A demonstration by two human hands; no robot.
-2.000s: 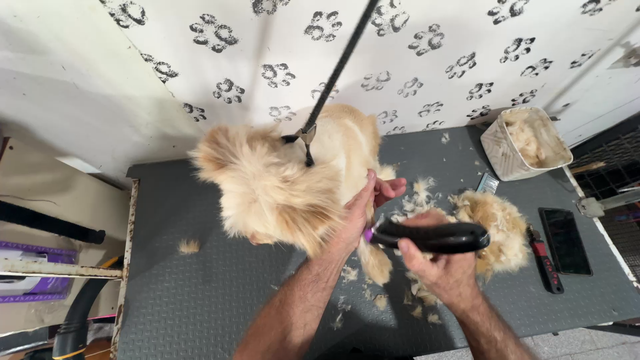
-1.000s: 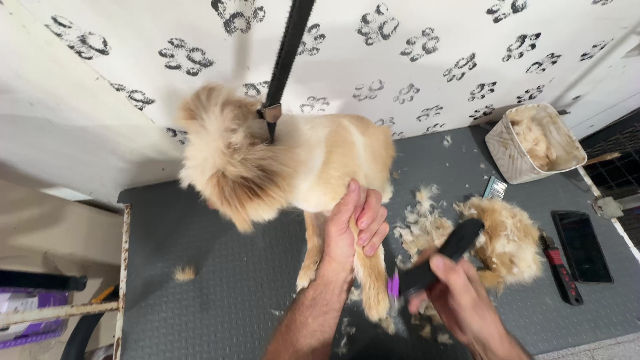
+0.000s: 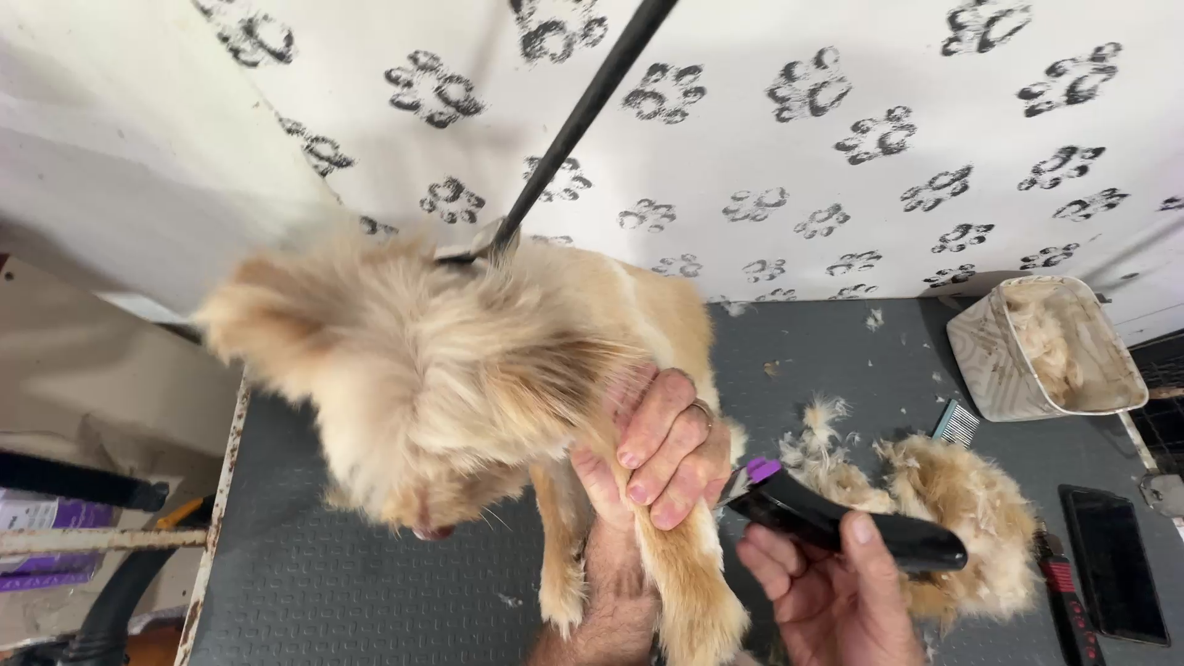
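A cream and tan dog (image 3: 647, 305) stands on a black textured grooming table (image 3: 370, 573), its shaggy head lowered and a black grooming strap (image 3: 583, 111) at its neck. My left hand (image 3: 661, 453) is wrapped around the upper part of its front leg (image 3: 689, 564); a ring shows on one finger. In my right hand (image 3: 832, 583) is a black hair clipper (image 3: 851, 523) with a purple part near its blade. The blade end lies close to that leg, beside my left fingers; whether it touches the fur I cannot tell. The other front leg (image 3: 560, 546) rests on the table.
Right of the dog lie a pile of cut fur (image 3: 971, 527), a metal comb (image 3: 956, 424), a black and red tool (image 3: 1068, 592) and a dark phone (image 3: 1113, 564). A bin (image 3: 999, 361) holding fur stands against the paw-print wall (image 3: 712, 166). A rusty metal edge (image 3: 217, 518) borders the table's left side.
The dog's head has come down and forward compared with one second ago. The clipper has moved from beside the lower leg up to near my left hand, which still holds the leg.
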